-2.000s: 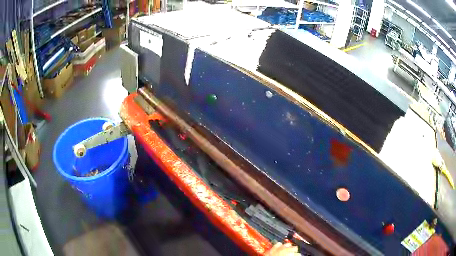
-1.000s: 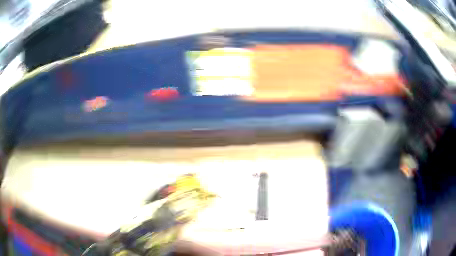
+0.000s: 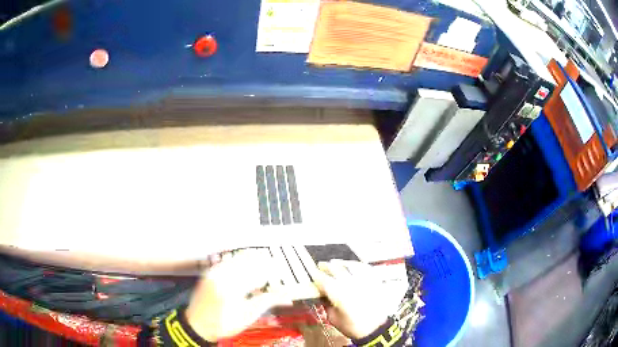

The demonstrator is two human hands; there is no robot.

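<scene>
Several narrow black cut strips [image 3: 278, 195] lie side by side on the cream cutting board [image 3: 169, 183]. Nearer me, at the board's front edge, is a black offcut web [image 3: 332, 253] with thin bars, pale slots and a wider solid part. My left hand [image 3: 234, 298] is at its left side and my right hand [image 3: 356, 298] at its right side, both with fingers on it. The hands are overexposed and their fingertips are partly hidden. Both wrists have dark cuffs with yellow marks.
The blue press beam [image 3: 156, 61] with a red button [image 3: 205, 45] and labels spans the back. A blue bin [image 3: 440, 284] with dark waste stands right of the board. Loose black strips [image 3: 156, 284] lie along the red front ledge [image 3: 68, 322]. A blue-framed machine stands far right.
The view has swung from the machine's left end to the board and steadied. Both hands are now together at the front edge on the web; several strips now show clearly on the board.
</scene>
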